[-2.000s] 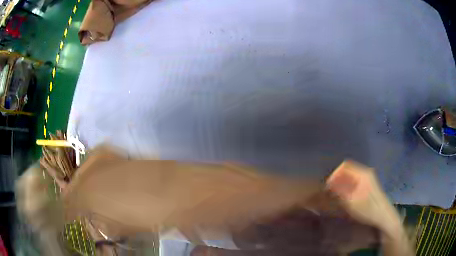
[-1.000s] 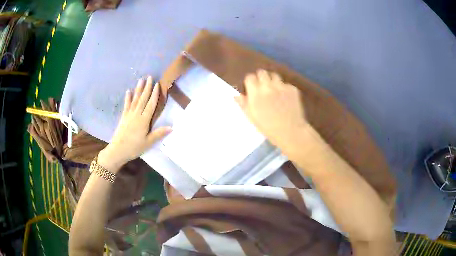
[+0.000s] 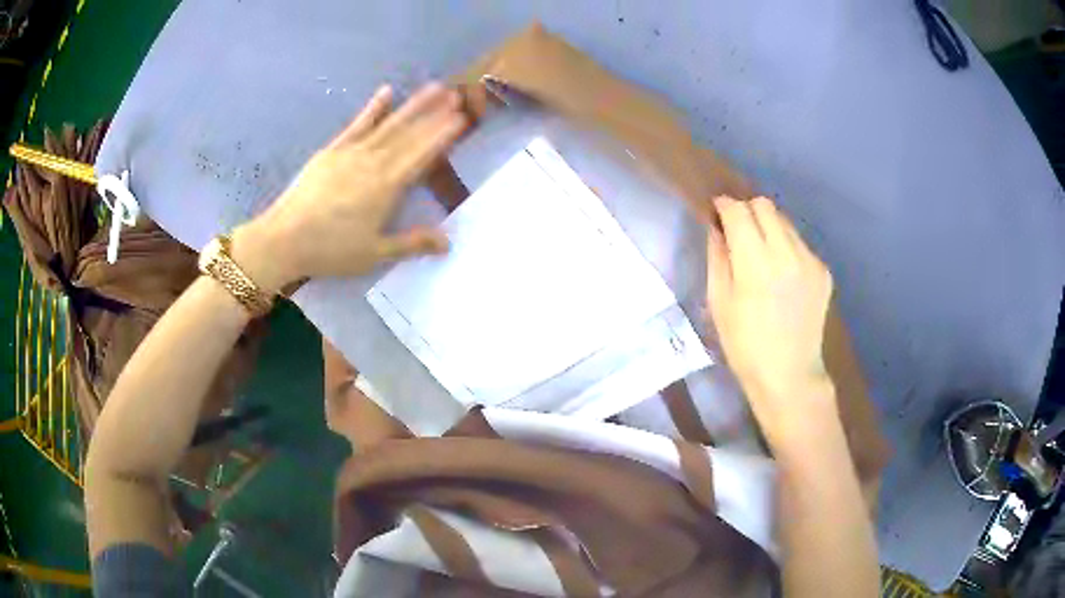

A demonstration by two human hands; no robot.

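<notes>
A brown garment piece (image 3: 631, 111) lies on the pressing table, its inner side up, with a white pocket bag (image 3: 537, 280) flat on it. Narrow brown facing strips (image 3: 694, 473) cross the pale cloth nearer me. My left hand (image 3: 374, 187), slightly blurred, is spread over the upper left edge of the cloth, fingers apart. My right hand (image 3: 765, 286) has its fingertips on the brown border at the right, fingers bent and pinching the edge. More brown cloth (image 3: 561, 485) hangs over the near table edge.
The steam iron (image 3: 987, 450) rests at the right table edge beside a shiny metal part. A tied garment bundle (image 3: 70, 280) hangs at the left below a yellow bar (image 3: 53, 160) with a white tie. A dark cord loop (image 3: 941, 35) lies at the top right.
The cloth was blurred along the near edge, then spread inner side up. My left hand has moved up and right; my right hand has moved right to the brown border. The camera view has shifted.
</notes>
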